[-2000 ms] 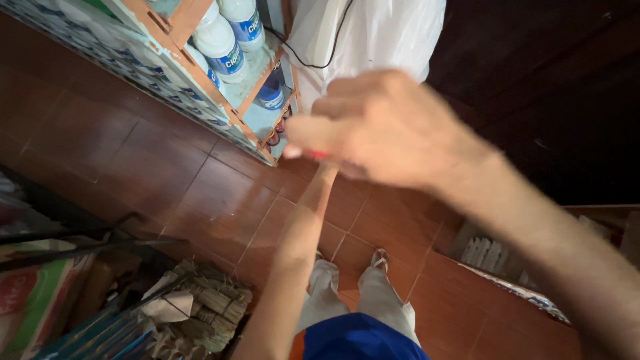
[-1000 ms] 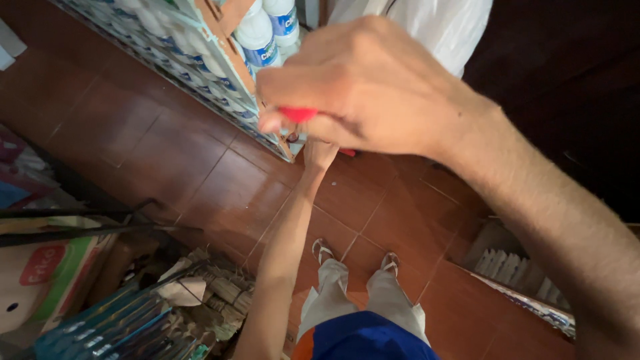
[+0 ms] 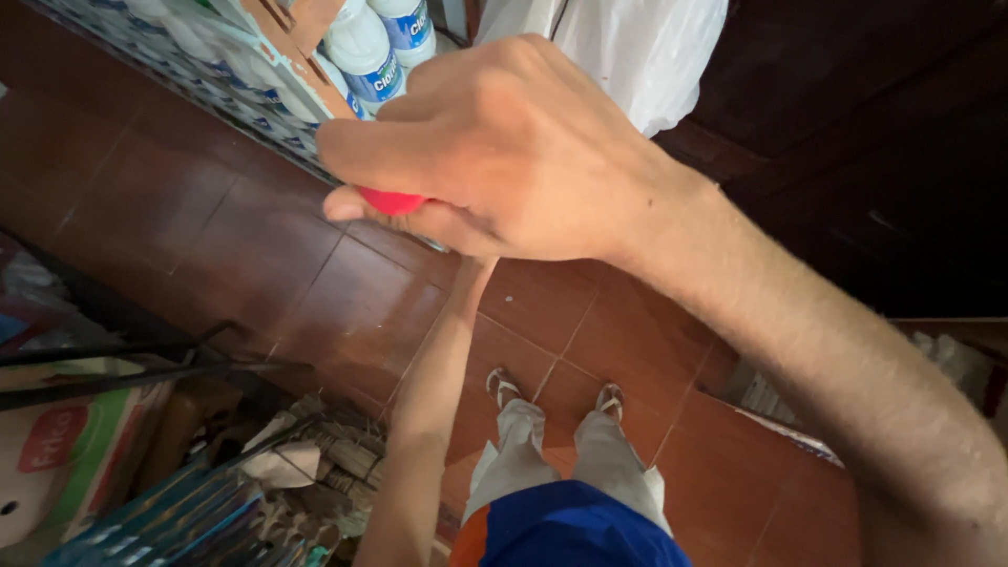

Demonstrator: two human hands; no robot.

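Note:
My right hand [image 3: 504, 150] is raised close to the camera, its fingers curled around a small red object [image 3: 394, 201] that shows between thumb and forefinger; what the object is cannot be told. Behind and below it, my left forearm [image 3: 437, 394] reaches forward, and the left hand itself is hidden behind the right one. Just beyond my hands is the wooden edge of a shelf [image 3: 295, 59] with flaking pale paint. White bleach bottles with blue labels [image 3: 370, 63] stand inside it.
A white plastic bag [image 3: 630, 55] lies beyond my right hand. At lower left are a printed cardboard box [image 3: 71, 457], black metal bars [image 3: 118, 354] and bundled dry stalks [image 3: 346, 453]. A low box [image 3: 768, 402] sits at right on the tiled floor [image 3: 315, 276].
The view has shifted. My left hand, seen near the shelf's lower corner one second ago, is now covered by my right hand, which remains closed around the red object.

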